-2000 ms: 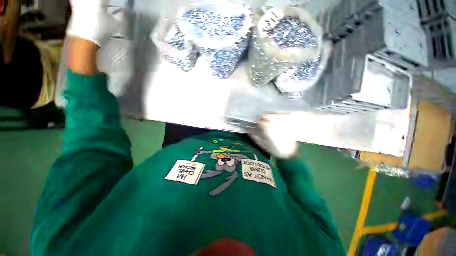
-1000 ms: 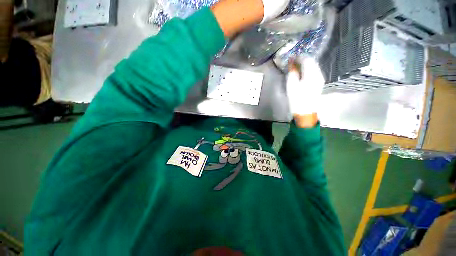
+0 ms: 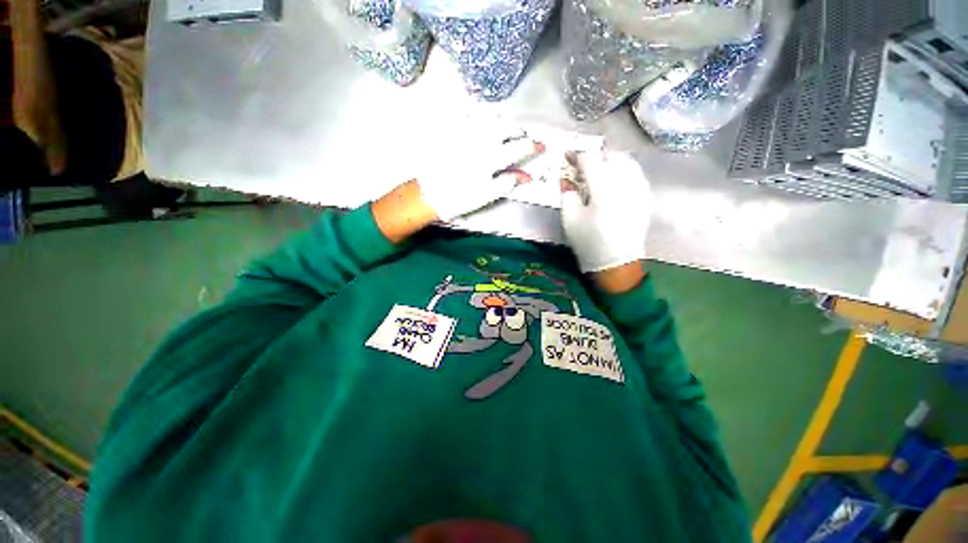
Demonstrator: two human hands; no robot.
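Observation:
A pale sheet-metal panel (image 3: pixel 549 168) with small dark holes lies flat near the table's front edge, partly covered by both hands. My left hand (image 3: pixel 472 175), in a white glove with bare fingertips, is over the panel's left part. Its fingertips are at the panel surface; whether they pinch a fastener cannot be told. My right hand (image 3: pixel 607 208), gloved the same way, is at the panel's right side with its fingers curled together. Small dark and silvery bits, likely fasteners, show at its fingertips. Clear bags of silver-blue fasteners (image 3: pixel 490 53) stand beyond the panel.
More fastener bags (image 3: pixel 690 101) stand at the far right of the panel. Stacked grey housings (image 3: pixel 801 133) with perforated sides are at the right. Another holed housing (image 3: pixel 218 9) is at the far left. A person's arm (image 3: pixel 37 95) shows at the left edge. Blue bins (image 3: pixel 823 509) are at lower right.
My left hand has come back from the bags to the panel. My right hand has moved left from beside the right bag to the panel's right side. The view has shifted.

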